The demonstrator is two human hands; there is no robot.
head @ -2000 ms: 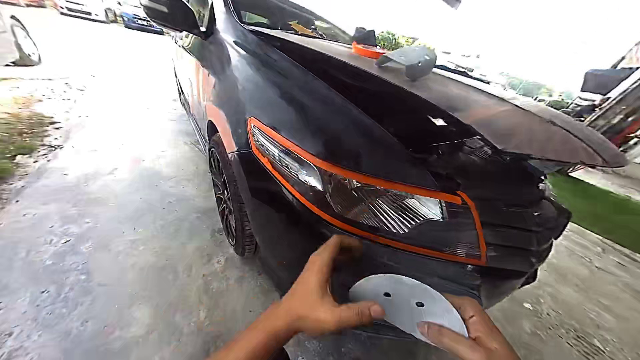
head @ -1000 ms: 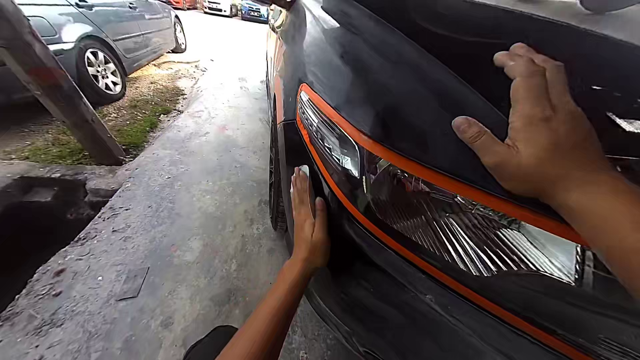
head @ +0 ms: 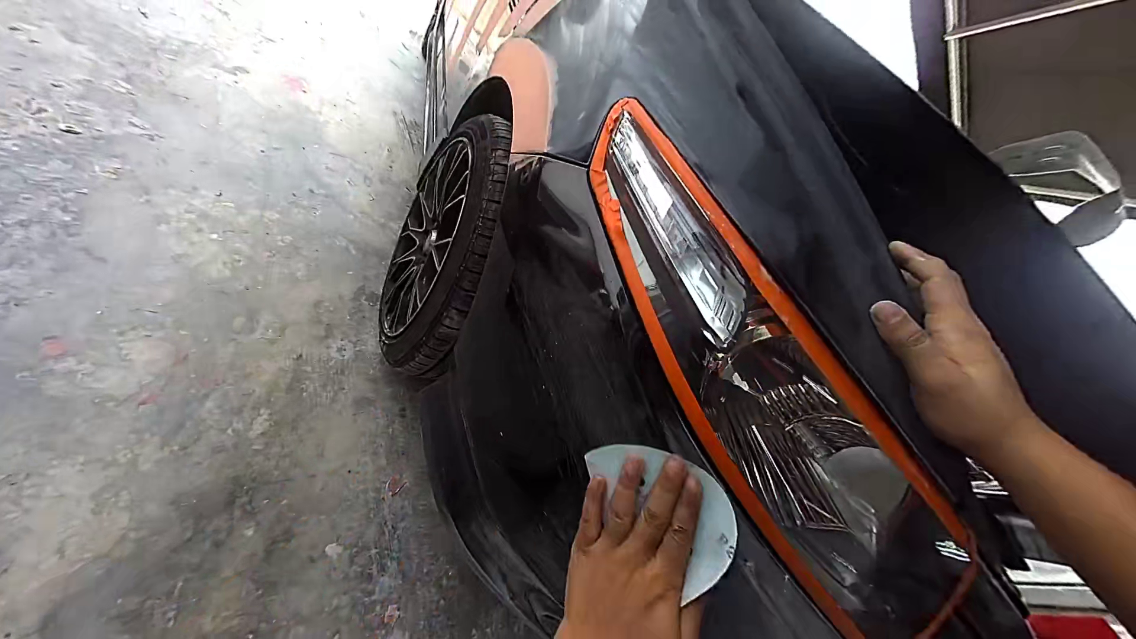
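Observation:
My left hand (head: 632,555) presses a pale round sanding disc (head: 714,532) flat against the black front bumper (head: 550,390), fingers spread over it; its thumb is mostly hidden. The disc lies beside the headlight (head: 781,417), which is bordered by orange masking tape (head: 661,342). On the headlight's other side, my right hand (head: 954,364) rests with its fingers on the dark body panel (head: 763,151) and holds nothing.
The front wheel (head: 444,240) stands left of the bumper on the stained concrete floor (head: 204,337). Behind it the fender has a salmon-coloured patch (head: 524,93). A translucent object (head: 1065,182) is at the upper right.
Two seconds ago both hands held the disc in front of the headlight. Since one second ago my left hand has moved from the headlight's upper corner down to the bumper. The view has turned strongly.

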